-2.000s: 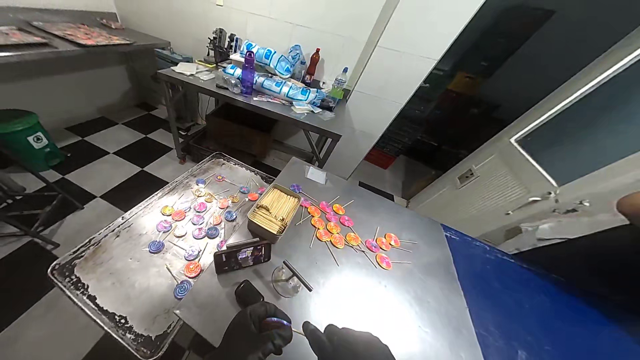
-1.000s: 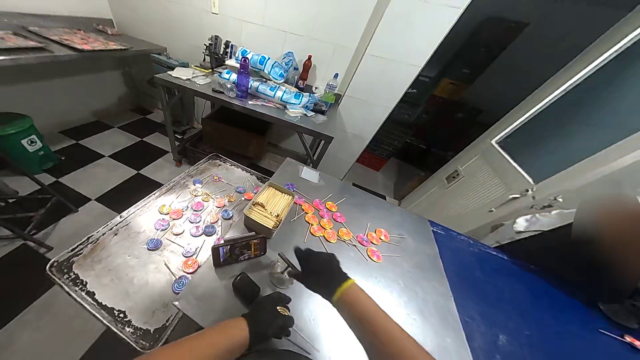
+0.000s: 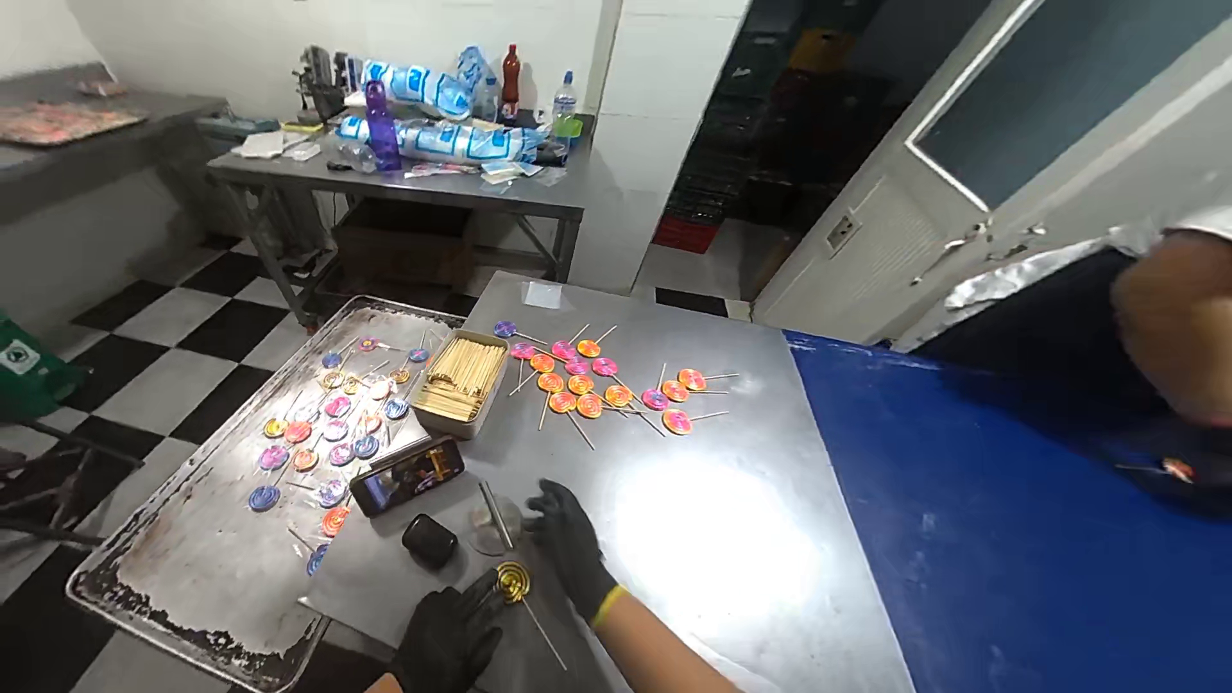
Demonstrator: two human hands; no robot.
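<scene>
Both hands wear black gloves. My left hand (image 3: 450,635) rests low on the metal table (image 3: 616,520), its fingertips at the edge of a yellow spiral lollipop (image 3: 513,581) that lies flat with its stick toward the lower right. My right hand (image 3: 566,541) is just right of a round clear press with a bar handle (image 3: 497,515), fingers apart and nothing seen in them. A black rounded object (image 3: 429,541) and a propped phone (image 3: 408,475) stand to the left. Behind them are a tin of wooden sticks (image 3: 462,377) and many orange and pink lollipops (image 3: 580,384).
A worn baking tray (image 3: 221,539) with many wrapped lollipops adjoins the table on the left. A blue surface (image 3: 962,520) borders it on the right, with a person's arm (image 3: 1179,318) beyond. A back table (image 3: 462,188) holds bottles and plastic-wrapped rolls.
My right hand was on the press handle a second ago and is now beside it, off the handle. The yellow lollipop now lies in plain view by my left fingertips.
</scene>
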